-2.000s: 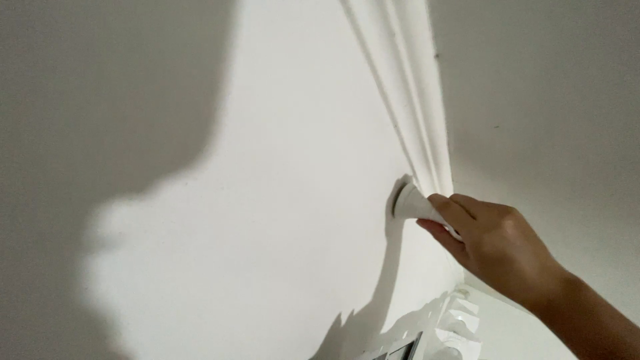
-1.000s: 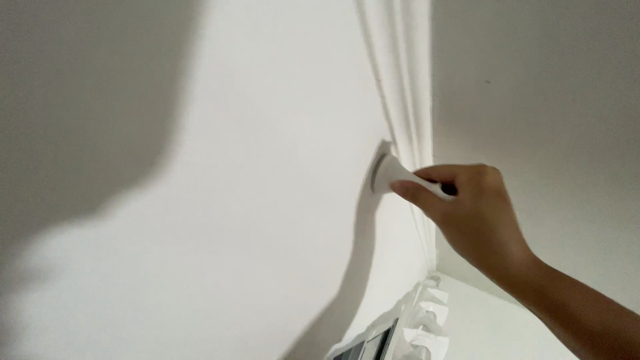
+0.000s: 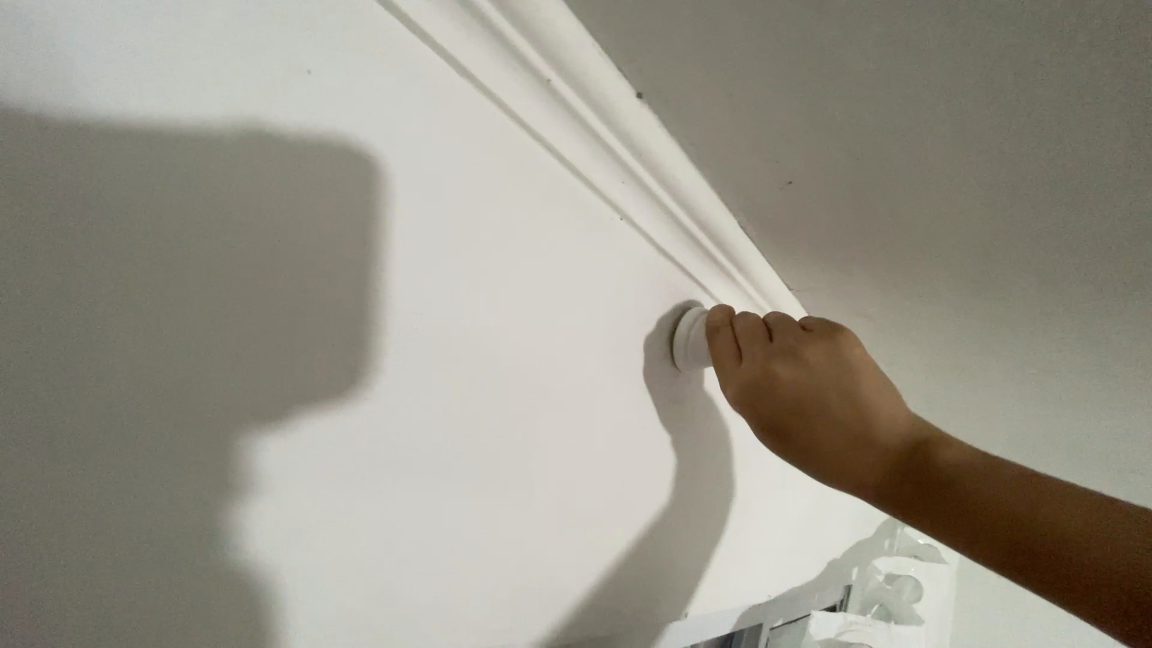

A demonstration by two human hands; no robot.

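My right hand reaches in from the right edge, its fingers closed around a white round-headed object, whose kind I cannot tell. The wide end of that object faces the white wall and lies against it or very close to it, just below the crown molding. Its handle is hidden inside my fist. My left hand is out of view.
Beyond the molding is the grey-lit ceiling. At the bottom right stand a white ornamental piece with curved shapes and a framed panel. Shadows of a head-like shape and of my arm fall on the wall.
The view has tilted, so the molding now runs diagonally. My right hand still holds the white object near the molding; the fingers now wrap over it, where the thumb side showed before.
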